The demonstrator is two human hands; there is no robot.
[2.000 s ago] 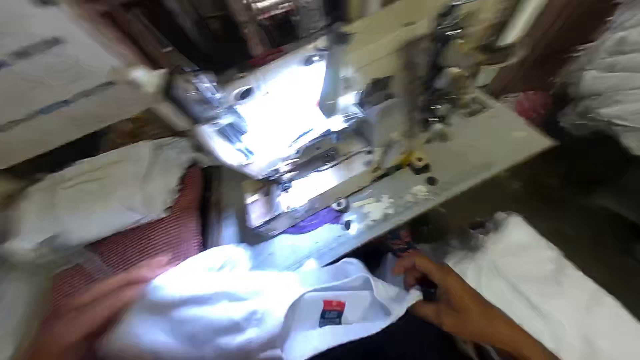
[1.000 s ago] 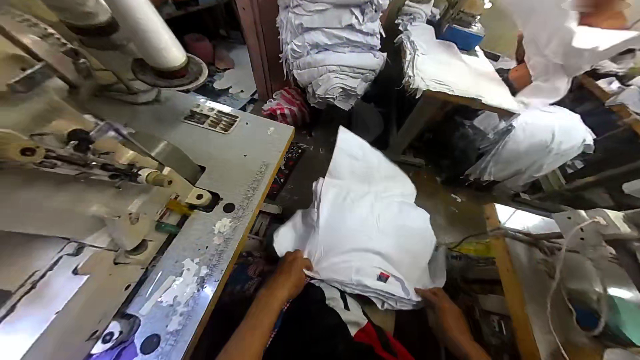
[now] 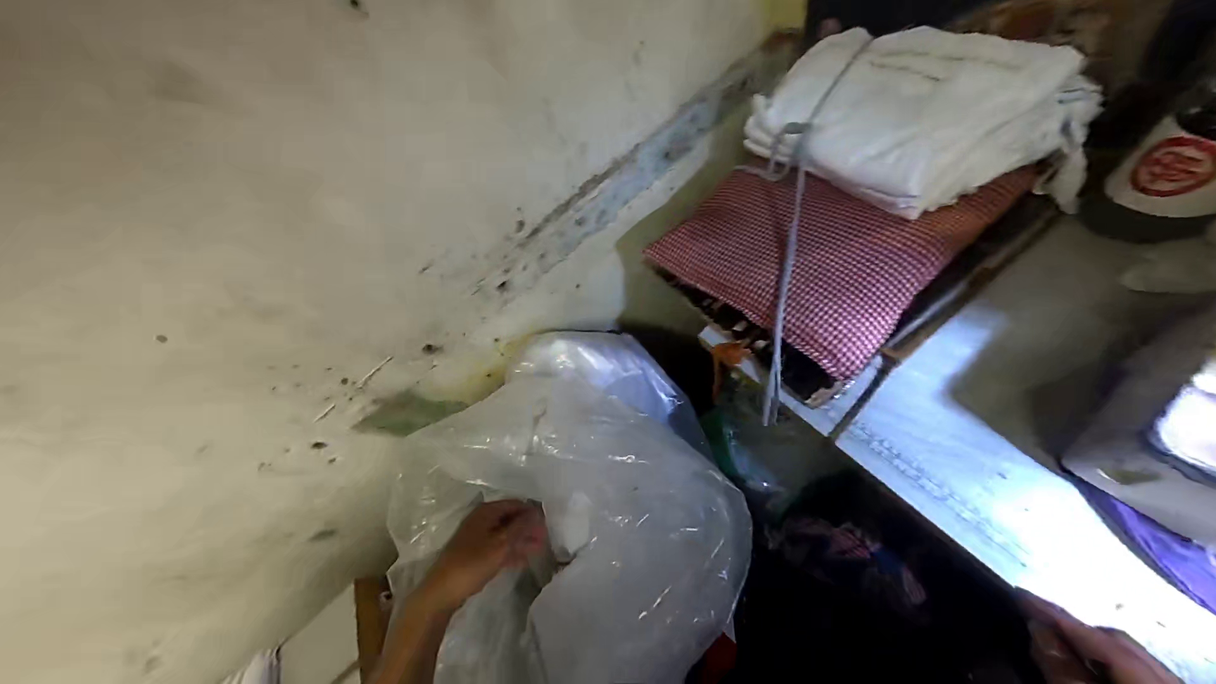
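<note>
My left hand (image 3: pixel 499 546) is at the opening of a large clear plastic bag (image 3: pixel 646 532), its fingers curled against the plastic; whether they grip anything cannot be told. White material shows faintly inside the bag. At the lower right, my right hand (image 3: pixel 1083 641) lies at the front edge of the sewing machine table (image 3: pixel 936 475), partly cut off by the frame, and its fingertips are in shadow. Above the bag, a folded stack of white cloth (image 3: pixel 936 114) rests on a red-and-white checked cushion (image 3: pixel 807 256), with a pale cord hanging over both.
A stained wall (image 3: pixel 285 237) fills the left side. The lit sewing machine (image 3: pixel 1149 399) stands at the right edge with purple cloth (image 3: pixel 1154 541) beneath it. A white item with a red emblem (image 3: pixel 1173 171) is at the upper right. Dark cloth lies under the table.
The view has swung far to the left. My hands were on the stack of white garments; now my left hand is at the plastic bag and my right at the table edge.
</note>
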